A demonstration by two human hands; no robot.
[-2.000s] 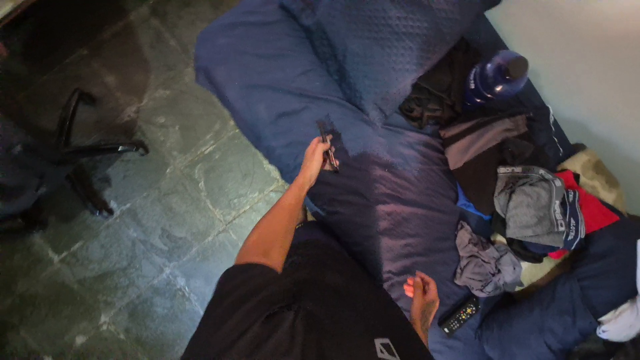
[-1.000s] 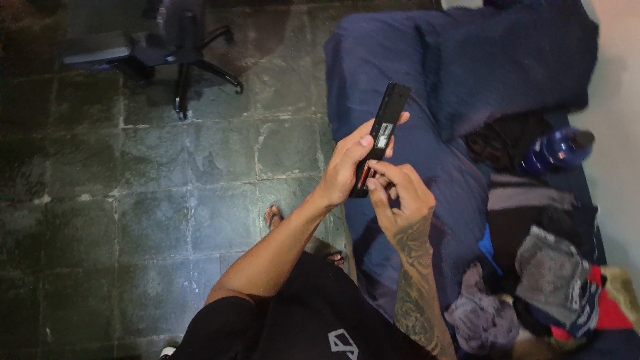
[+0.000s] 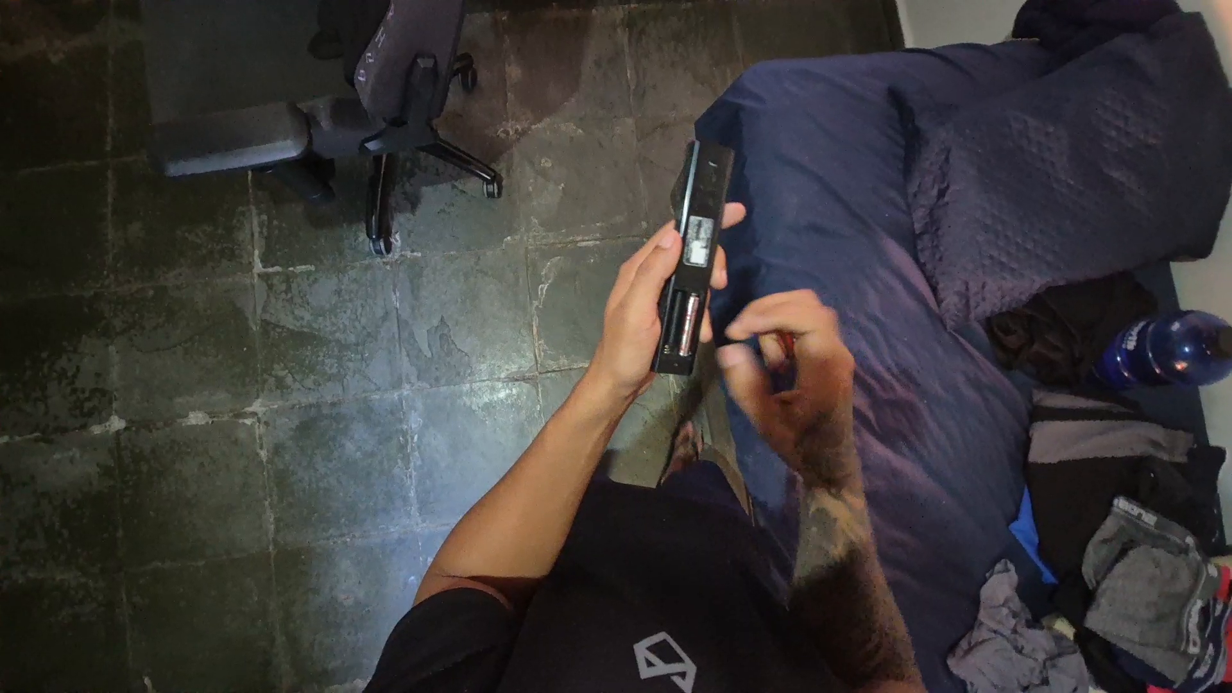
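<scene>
My left hand (image 3: pixel 640 303) grips a black remote control (image 3: pixel 710 188), back side up and tilted slightly, a little above the bed's left edge. The battery compartment at its lower end is uncovered. One battery (image 3: pixel 687 322) lies in the compartment, on its right side; the slot to the left of it looks dark. Just right of the remote, apart from it, is my right hand (image 3: pixel 794 375), blurred, with curled fingers. Something small and red shows between those fingers, probably a battery, partly hidden by them. A whitish label sits on the remote's back.
A bed with dark blue bedding (image 3: pixel 847 192) is on the right. On it lie a quilted pillow (image 3: pixel 1049 183), a blue plastic bottle (image 3: pixel 1169 348) and crumpled clothes (image 3: pixel 1145 577). A black office chair (image 3: pixel 404 125) stands on the stone tile floor (image 3: pixel 327 337) at the upper left.
My right hand has moved off the remote's battery compartment to its right. Two seconds ago the hands were apart, the left one holding a dark object over the bed. The view has shifted.
</scene>
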